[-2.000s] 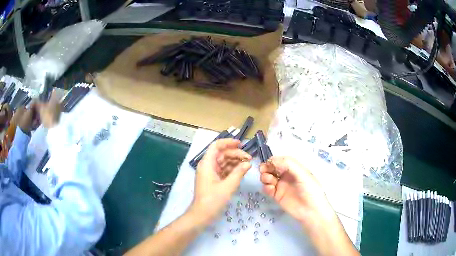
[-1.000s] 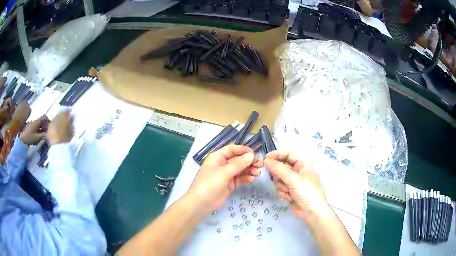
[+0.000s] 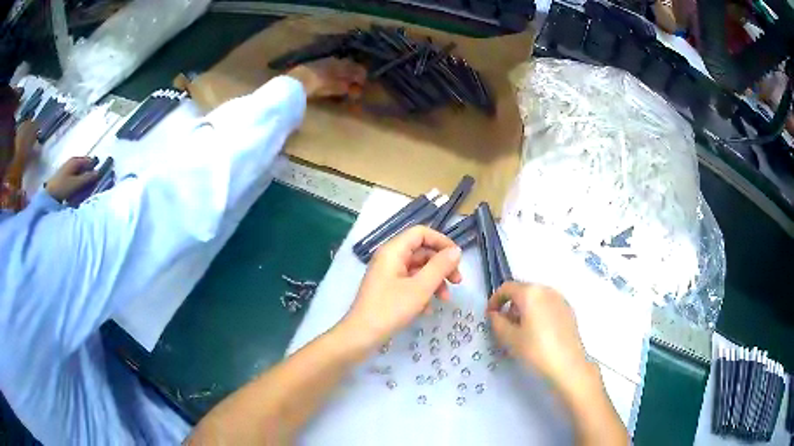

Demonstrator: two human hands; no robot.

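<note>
My left hand (image 3: 405,274) is over the white work sheet (image 3: 348,305), thumb and fingers bent together. Whether it pinches a small part cannot be told. My right hand (image 3: 540,327) is just to the right, fingers curled at the lower end of a black tube (image 3: 493,248). Whether the fingers grip the tube or something tiny is hidden. My hands are apart. More black tubes (image 3: 396,228) lie above my left hand, one with a white rod end (image 3: 434,196). Many small silvery fittings (image 3: 459,335) are scattered on the sheet below and between my hands.
A neighbour's blue sleeve (image 3: 218,165) reaches from the left to the black tube heap (image 3: 427,74) on brown paper (image 3: 348,144). A clear bag of white pieces (image 3: 609,174) lies right. Dark metal pieces (image 3: 298,292) lie on green surface. Tubes with rods (image 3: 747,396) stand in rows far right.
My hands have moved apart after being together at the fingertips. The neighbour's arm has stretched across to the black heap. The whole view has shifted somewhat.
</note>
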